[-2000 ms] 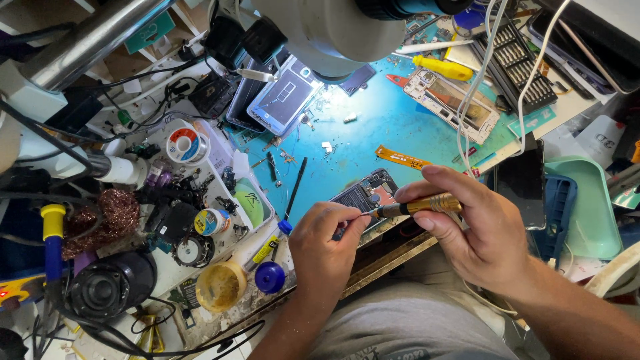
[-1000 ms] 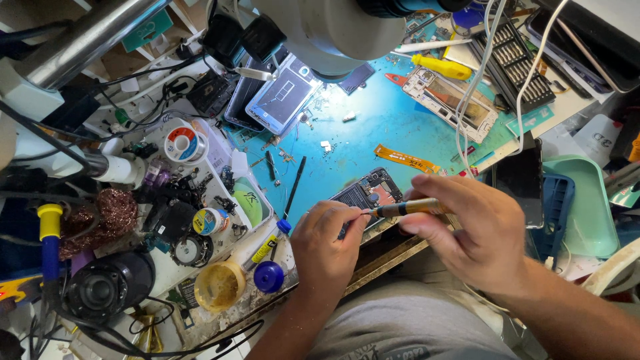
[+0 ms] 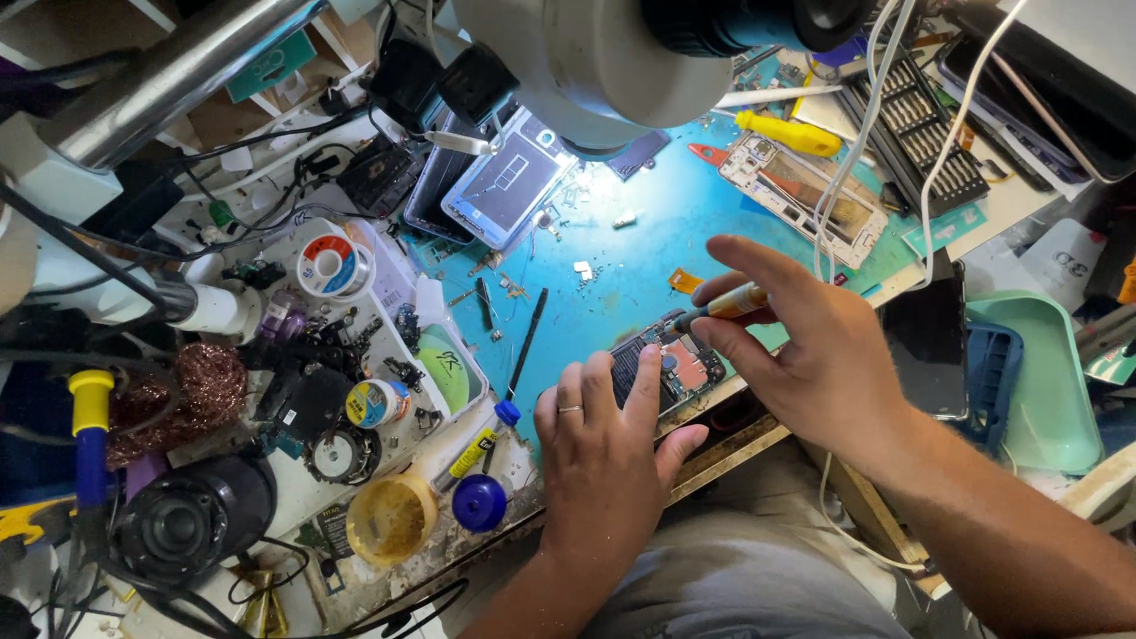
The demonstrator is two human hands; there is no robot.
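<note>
An opened smartphone with bare circuitry (image 3: pixel 688 366) lies on the blue work mat (image 3: pixel 612 293) at the bench's front edge. My left hand (image 3: pixel 608 426), a ring on one finger, rests on the phone's left part with its fingertips, thumb apart near the lower edge. In my right hand (image 3: pixel 790 346) is a small screwdriver (image 3: pixel 732 303) with an amber handle, held between thumb and fingers. Its lower end points at the phone's upper edge; the exact tip is hard to make out. Behind the right fingers an orange flex cable (image 3: pixel 684 281) partly shows.
A microscope head (image 3: pixel 603 62) overhangs the mat. Around it lie phone housings (image 3: pixel 510 182), a stripped phone frame (image 3: pixel 799 200), a yellow-handled tool (image 3: pixel 788 133) and a bit set (image 3: pixel 919 133). At left stand a solder spool (image 3: pixel 333 266), an open amber jar (image 3: pixel 390 519) and a blue cap (image 3: pixel 479 502).
My left hand, earlier pinched at the screwdriver's tip, now lies on the phone with its fingers spread. The screwdriver has gone from nearly level to pointing down at the phone's upper edge.
</note>
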